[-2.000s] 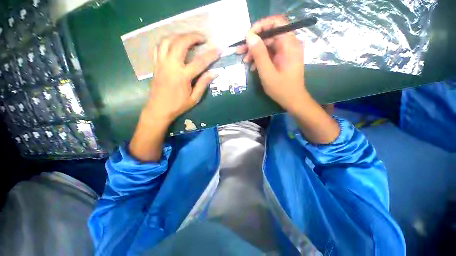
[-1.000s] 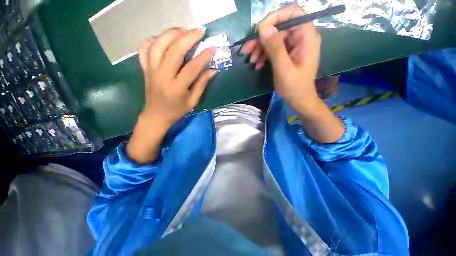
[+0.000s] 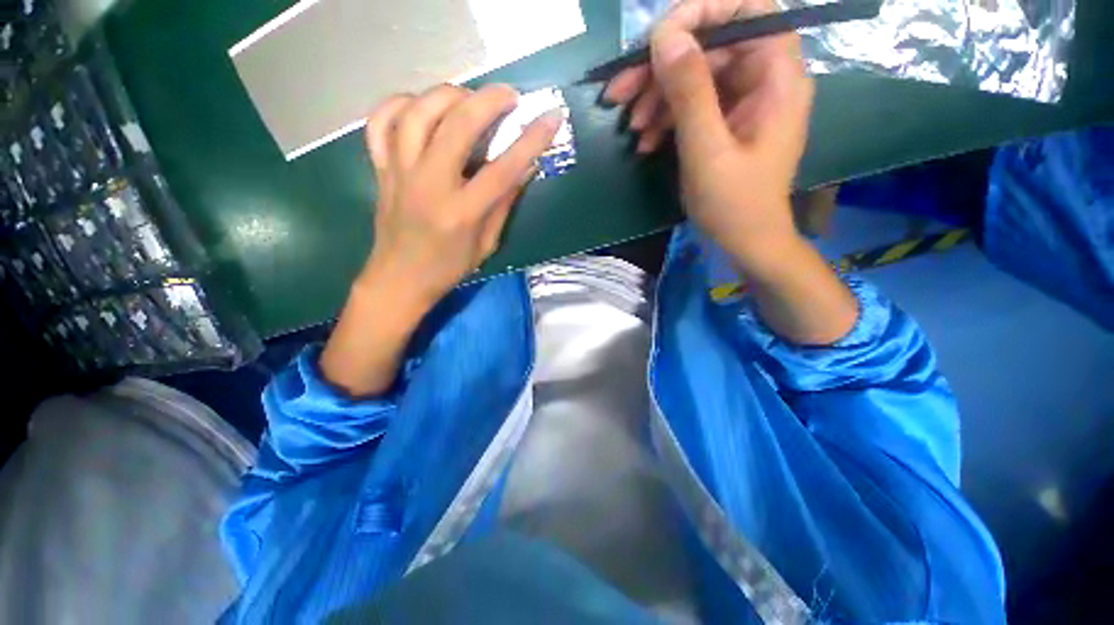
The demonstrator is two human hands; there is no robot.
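Observation:
A small white-silver electronic module (image 3: 558,144) lies on the green mat, partly covered by my left hand (image 3: 452,171). The fingertips of my left hand rest on the module. My right hand (image 3: 731,128) holds dark tweezers (image 3: 757,27), tip pointing left, just right of the module's upper corner and apart from it. A grey-beige adhesive sheet (image 3: 367,76) with a white right end lies flat beyond my left hand. Whether the tweezer tip holds anything is too small to tell.
A clear blister tray (image 3: 104,232) with rows of modules stands at the left edge. Crinkled silvery film (image 3: 953,46) lies at the far right. The mat's front edge runs before my lap. Another person's blue sleeve (image 3: 1053,232) shows at right.
Since the first frame, the adhesive sheet and film show further left and up in view. My right hand and tweezers have drawn away from the module to the right. My left fingers now cover more of it.

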